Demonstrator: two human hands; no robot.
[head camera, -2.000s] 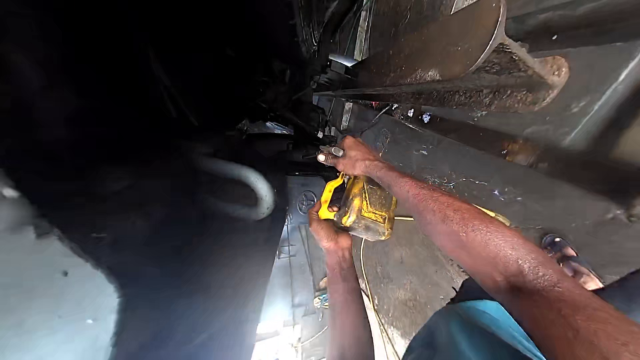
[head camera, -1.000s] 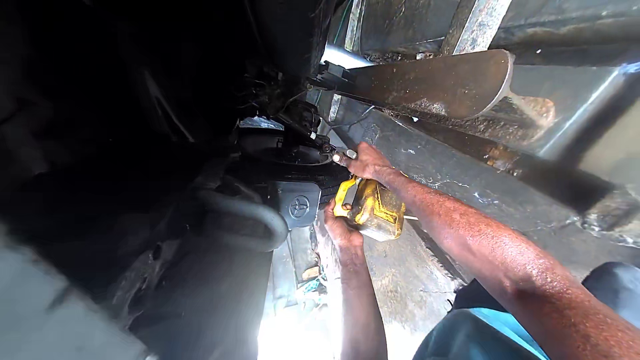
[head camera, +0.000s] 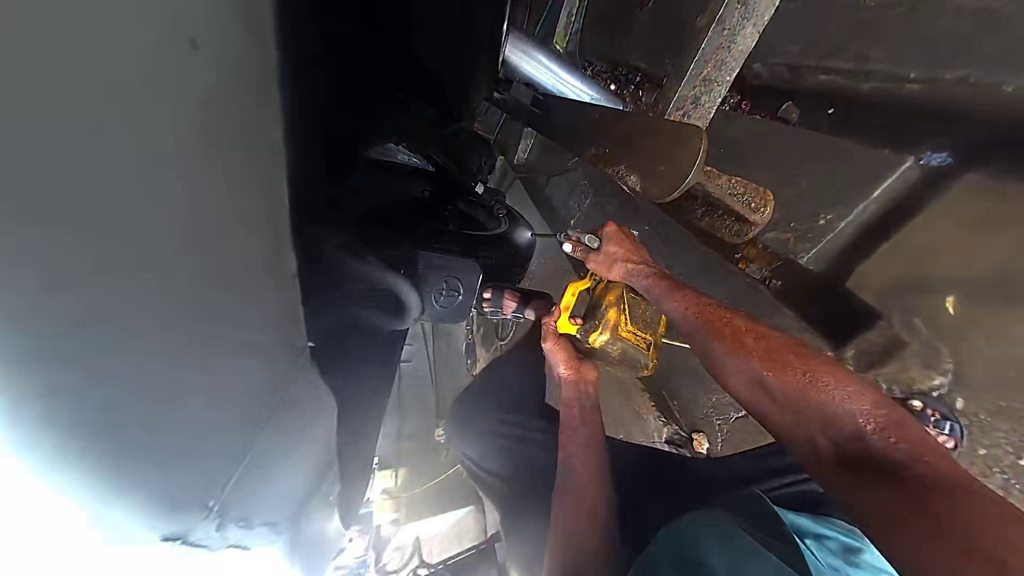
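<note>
My left hand (head camera: 570, 346) is closed round the handle of a dirty yellow plastic container (head camera: 628, 328), which hangs tilted below my right hand. My right hand (head camera: 614, 254) grips a small metal nozzle-like tool (head camera: 588, 239) just above the container. From this tool a thin dark tip points left, towards the rounded edge of a black wheel or tyre (head camera: 516, 244) under a vehicle. A black mud flap (head camera: 448, 290) bearing a Toyota emblem is left of my hands. Whether the tool joins the container is hidden. A thin pale rod or tube (head camera: 676, 343) shows at the container's right side.
Grey vehicle bodywork (head camera: 160, 240) fills the left. A rusty metal beam (head camera: 640, 148) crosses the upper right, near a pale post (head camera: 720, 64). One sandaled foot (head camera: 516, 304) is beside the mud flap, another (head camera: 934, 420) at the right. A small stone (head camera: 700, 442) lies on the ground.
The view has shifted strongly, and a sandaled foot and dark-clothed leg now show beside the mud flap. Both hands keep their holds on the container and the small tool.
</note>
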